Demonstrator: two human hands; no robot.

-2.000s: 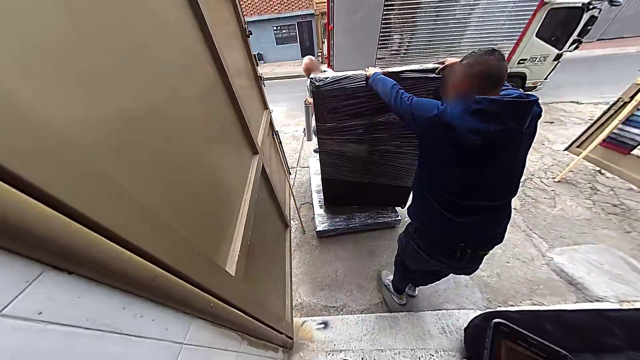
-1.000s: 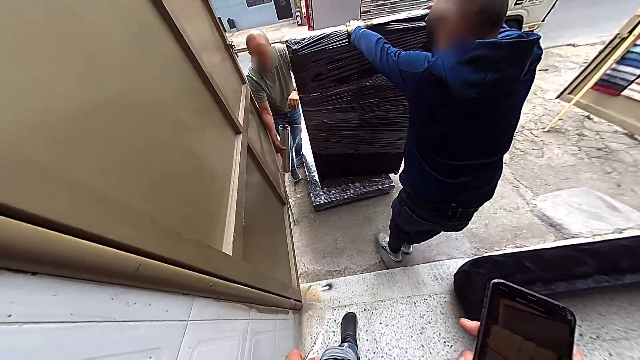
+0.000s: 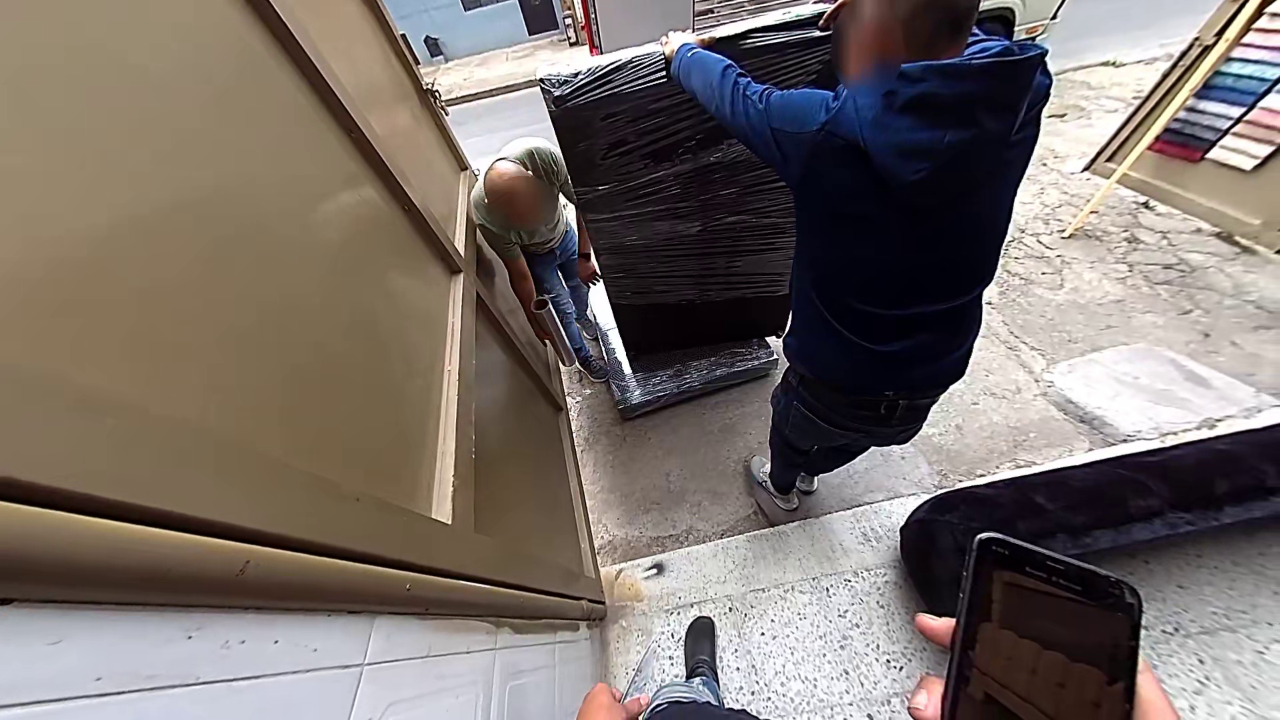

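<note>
My right hand [image 3: 1155,695] holds a black smartphone [image 3: 1045,640] upright at the lower right, with fingertips showing along its left edge. At the bottom edge, my left hand [image 3: 608,704] is partly cut off and pinches a thin, pale, pointed object [image 3: 640,675]; what it is I cannot tell. Beyond the step, a tall black piece wrapped in stretch film [image 3: 690,200] stands outside. A person in a dark blue hooded top [image 3: 910,220] holds its top edge. Another person in a green shirt [image 3: 525,220] bends beside its left side with a roll of film [image 3: 553,330] in one hand.
A tan metal door [image 3: 230,250] and white tiled wall [image 3: 180,660] flank me on the left. A black plush cushioned piece [image 3: 1090,495] lies along the speckled step [image 3: 800,600]. Fabric samples [image 3: 1230,100] hang on a leaning board at the upper right.
The person in green has come into fuller view at the left and now bends down with the film roll lowered. My view has tilted down, bringing both my hands into view.
</note>
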